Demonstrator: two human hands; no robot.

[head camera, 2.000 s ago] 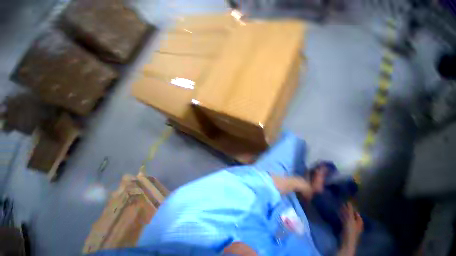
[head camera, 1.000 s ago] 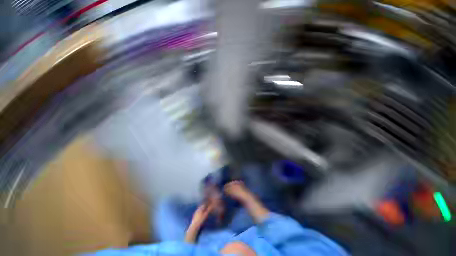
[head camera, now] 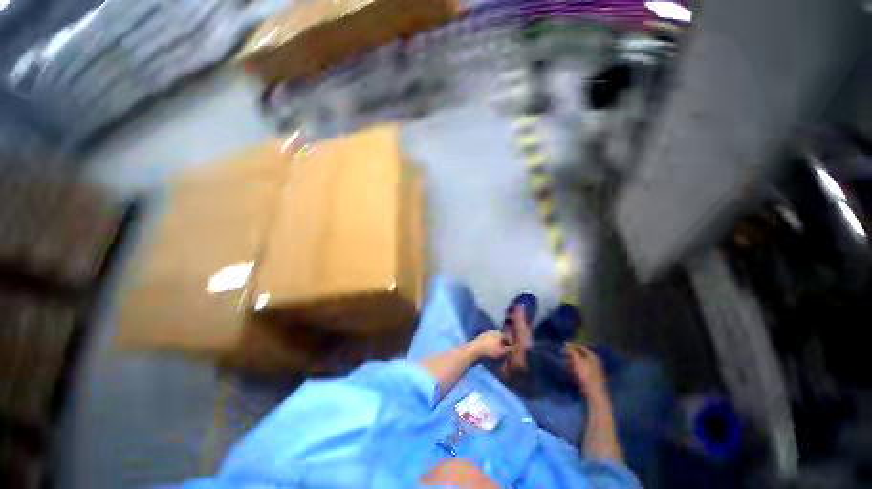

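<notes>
My left hand (head camera: 490, 345) is low in the picture, in front of the light blue smock (head camera: 354, 411), with fingers curled. My right hand (head camera: 584, 365) is a little to its right, above the jeans. Blur hides whether either hand holds something thin; no clear object shows in them. The dark blue slippers (head camera: 564, 317) are on the feet just beyond the hands. The ID badge (head camera: 477, 411) lies on the smock below my left hand.
Brown cartons (head camera: 335, 215) with shiny tape stand on the left. Yellow-black floor tape (head camera: 541, 186) runs ahead. A grey machine frame (head camera: 674, 158) is on the right, with a bright blue round roll end (head camera: 717, 427) low beside it. A purple-wheeled conveyor (head camera: 574, 11) crosses the top.
The view has swung from the machine back toward the cartons. My hands are farther apart than one second ago, and the badge shows again.
</notes>
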